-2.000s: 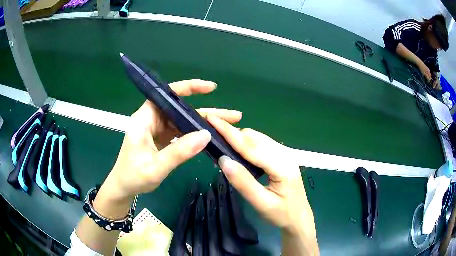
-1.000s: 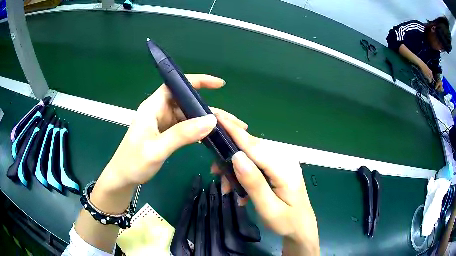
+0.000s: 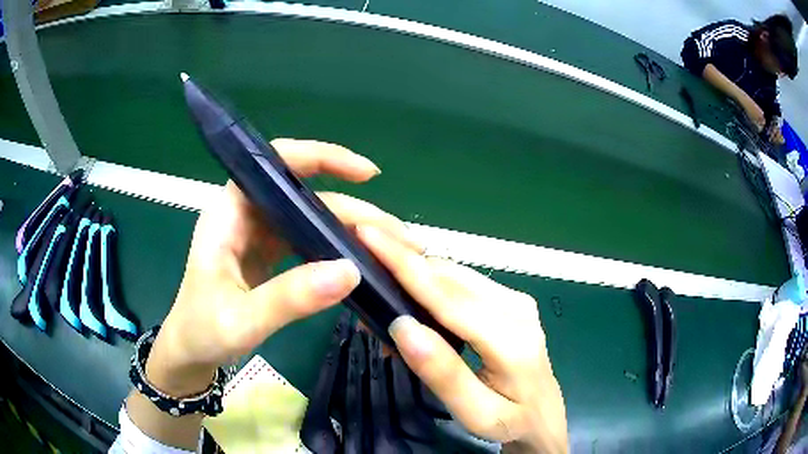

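A matt black pen body (image 3: pixel 297 208) is held in the air in front of me, tilted with its pale nozzle tip (image 3: pixel 184 78) up at the left and its wide end down at the right. My left hand (image 3: pixel 257 275) holds its middle, thumb on the near side. My right hand (image 3: pixel 470 346) grips the wide rear end, thumb on top; the end is partly hidden by the fingers. Several more black pens (image 3: pixel 359 390) lie side by side on the bench below the hands, partly covered.
Several blue-and-black pens (image 3: pixel 97 275) and a pink-and-black one (image 3: pixel 40 213) lie at left. Yellowish notepad (image 3: pixel 257 412) by my left wrist. Two black pens (image 3: pixel 656 341), clear dish (image 3: pixel 746 390) and white cloth (image 3: pixel 773 355) at right. Green belt (image 3: pixel 496 168) ahead; scissors (image 3: pixel 649 69) and a person (image 3: pixel 731 71) beyond.
The held pen and both hands have moved left and slightly down since one second ago, and the pen lies at a flatter slant. Both hands still hold it.
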